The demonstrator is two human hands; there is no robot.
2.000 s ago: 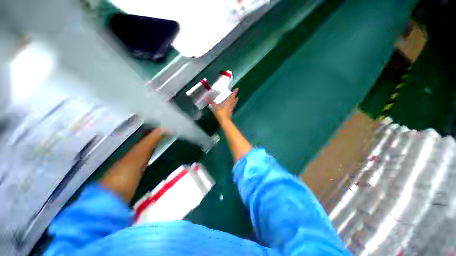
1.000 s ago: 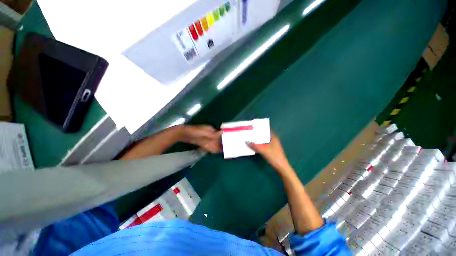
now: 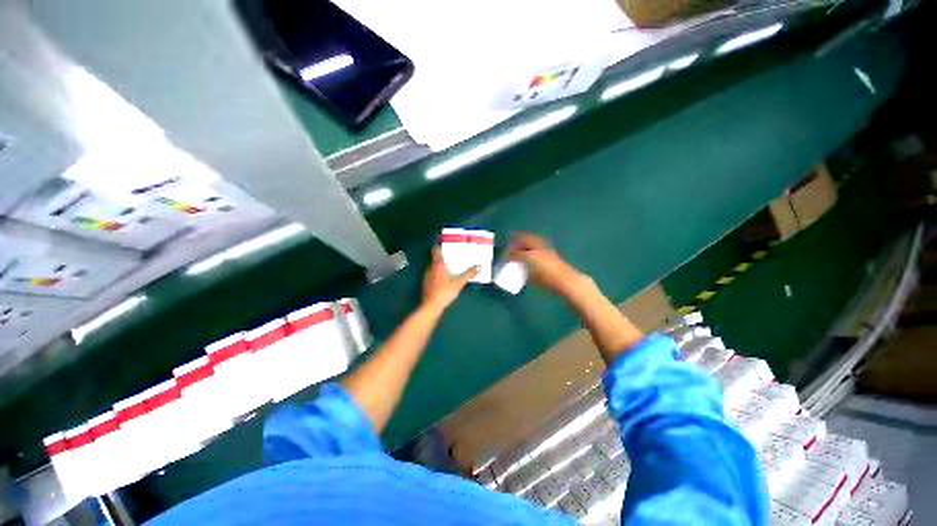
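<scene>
My left hand (image 3: 445, 277) holds white packed cartons (image 3: 470, 259) with a red band along the far end, over the green bench (image 3: 637, 195). A seam in the band suggests two side by side. My right hand (image 3: 541, 263), blurred, is just to the right and holds a small white carton (image 3: 511, 276); its band is not visible. A gap shows between the two hands' cartons. A long row of cartons (image 3: 211, 396) lies on the bench at the left, red bands forming one stepped line.
A grey post (image 3: 277, 154) comes down left of my hands. A shelf at the back holds a black device (image 3: 334, 62) and printed white boxes (image 3: 98, 221). A carton stack (image 3: 781, 442) stands at lower right beside brown cardboard (image 3: 534, 385). A brown box (image 3: 803, 202) is farther right.
A second ago both hands were on one white group of cartons; now they are apart, each with its own. The view has turned, showing more of the carton row at left.
</scene>
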